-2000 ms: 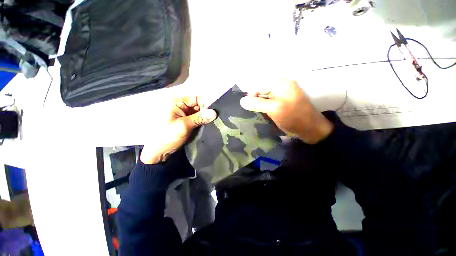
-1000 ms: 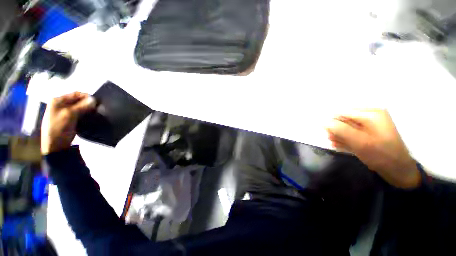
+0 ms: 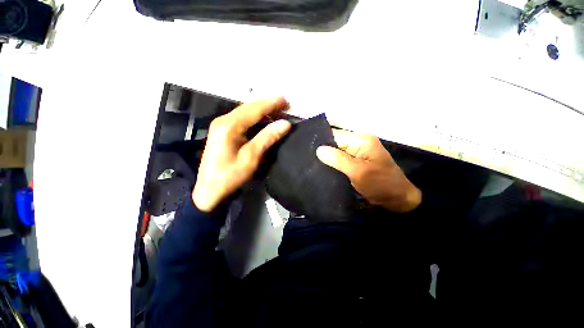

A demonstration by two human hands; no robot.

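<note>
A small black fabric piece point(image 3: 310, 170) is held over the front edge of the white table, with one corner pointing up. Its plain dark side faces me, with a faint dotted line near the top. My right hand point(image 3: 373, 168) pinches its upper right edge, thumb on top. My left hand point(image 3: 240, 150) is at its upper left edge, thumb at the fabric and fingers raised. Whether the left fingers grip it is hard to tell. The black bag panel point(image 3: 250, 11) lies at the far side of the table, mostly cut off by the top of the picture.
The white table point(image 3: 397, 77) has an extension point(image 3: 89, 192) running down the left. Metal machine parts point(image 3: 544, 16) are at the top right. A dark round-faced device point(image 3: 24, 18) is at the top left. Blue items point(image 3: 25, 208) are beyond the left edge.
The camouflage side faced me first; then my left hand held a dark piece out at the left. Now a black piece is between both hands at the table edge. The bag panel appears higher in view.
</note>
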